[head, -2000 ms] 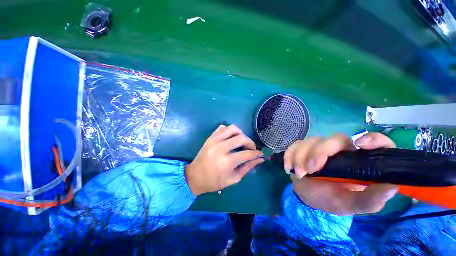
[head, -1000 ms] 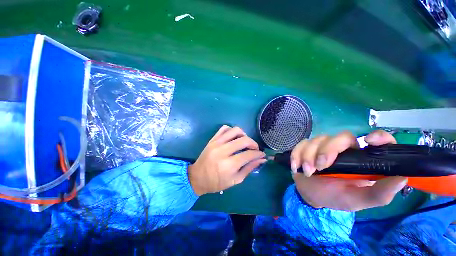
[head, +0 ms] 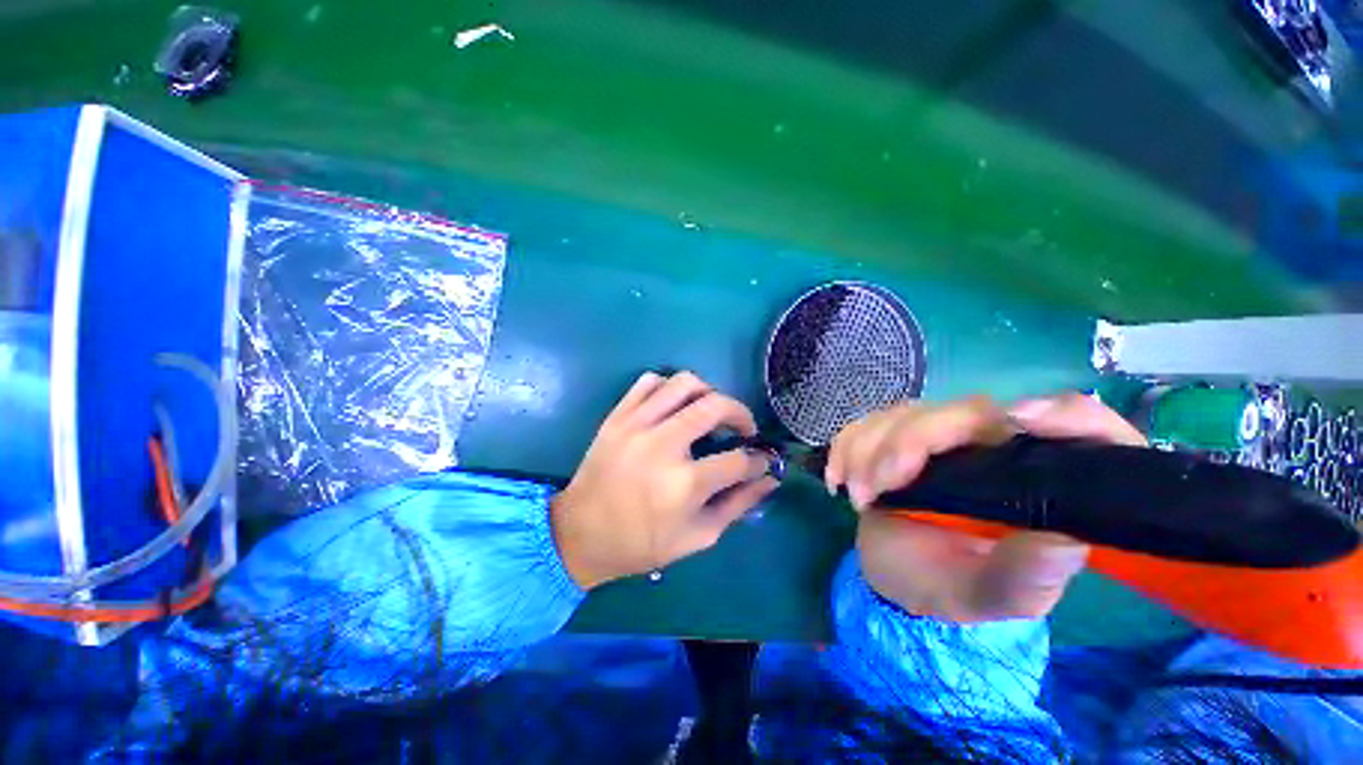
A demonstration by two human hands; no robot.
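My left hand (head: 650, 486) holds a small dark workpiece (head: 768, 462) with shiny spots in its fingertips, mostly hidden by the fingers. My right hand (head: 964, 508) is closed around the black and orange electric screwdriver (head: 1151, 508). Its thin driver bit (head: 807, 460) points left at the workpiece; whether they touch I cannot tell. The round screw dish (head: 846, 365) lies just behind the hands, with small dark screws (head: 809, 338) over the left part of its mesh-like floor.
At left stand a blue box (head: 150, 359) with white edges and orange and clear tubes, and a clear zip bag (head: 366, 344). A dark round part (head: 198, 57) and white scrap (head: 483, 33) lie on the green belt (head: 643, 120). At right are a grey metal bar (head: 1233, 345) and metal rings (head: 1323, 446).
The screwdriver's rear end has swung down towards me, and its grip is more tilted. More of the workpiece shows at my left fingertips. The dark part and scrap on the belt have shifted left.
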